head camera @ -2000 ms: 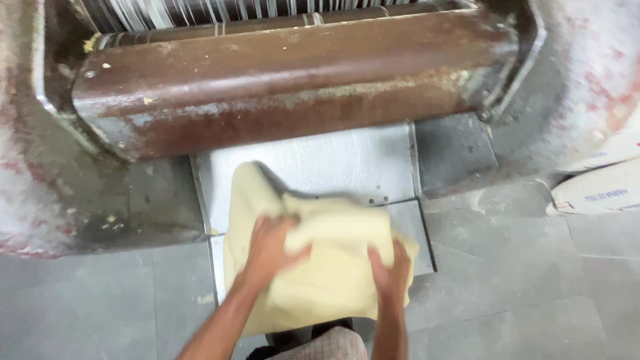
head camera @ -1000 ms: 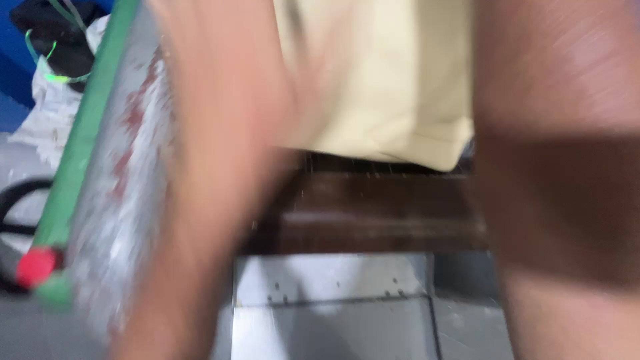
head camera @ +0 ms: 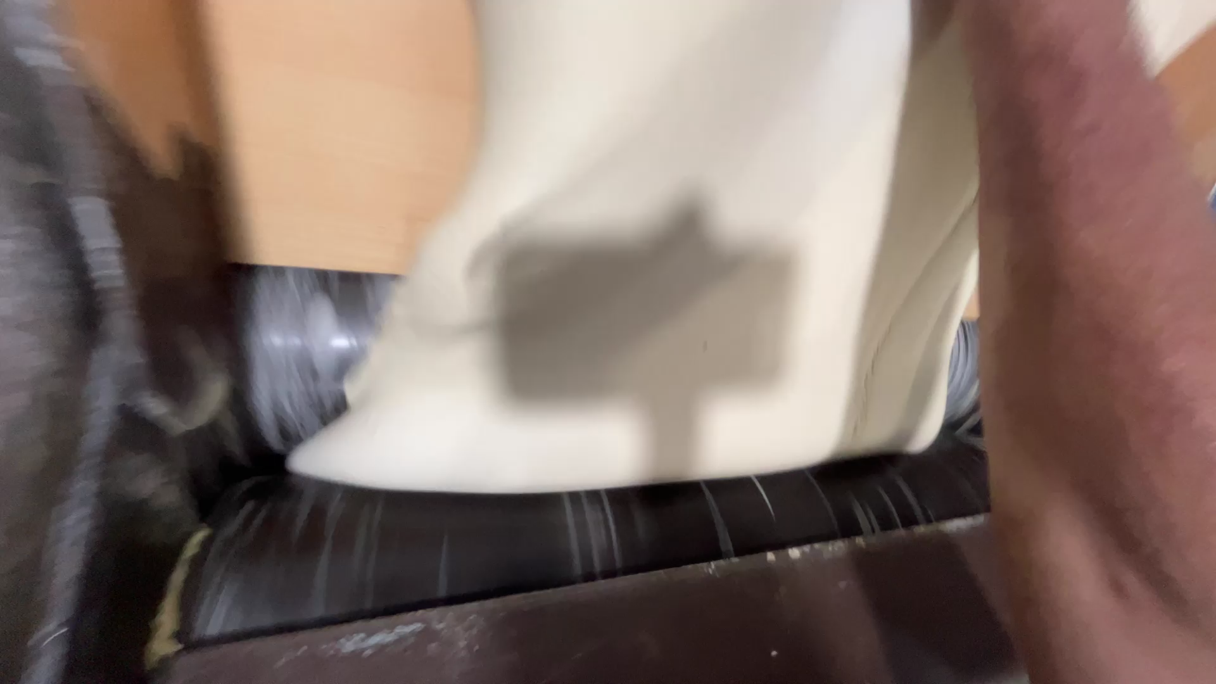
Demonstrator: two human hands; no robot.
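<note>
A wide sheet of pale dough [head camera: 589,418] hangs down onto the dark roller [head camera: 532,541] of a dough sheeter, its lower edge lying along the roller. A squarish shadow falls across the dough. Behind it, part of a shiny metal roller [head camera: 313,342] shows at the left. My right forearm runs up the right side of the view, in front of the dough's edge; the right hand itself is beyond the top edge. No part of my left hand shows.
A light wooden board [head camera: 351,142] stands behind the dough. The machine's worn metal side frame [head camera: 66,380] rises at the left. Along the bottom lies a brown metal cover [head camera: 608,627] with bits of dough on its edge.
The folded dough was in both hands below the machine two seconds ago, then raised above the brown cover; now it hangs at the rollers. The view has moved in close to them.
</note>
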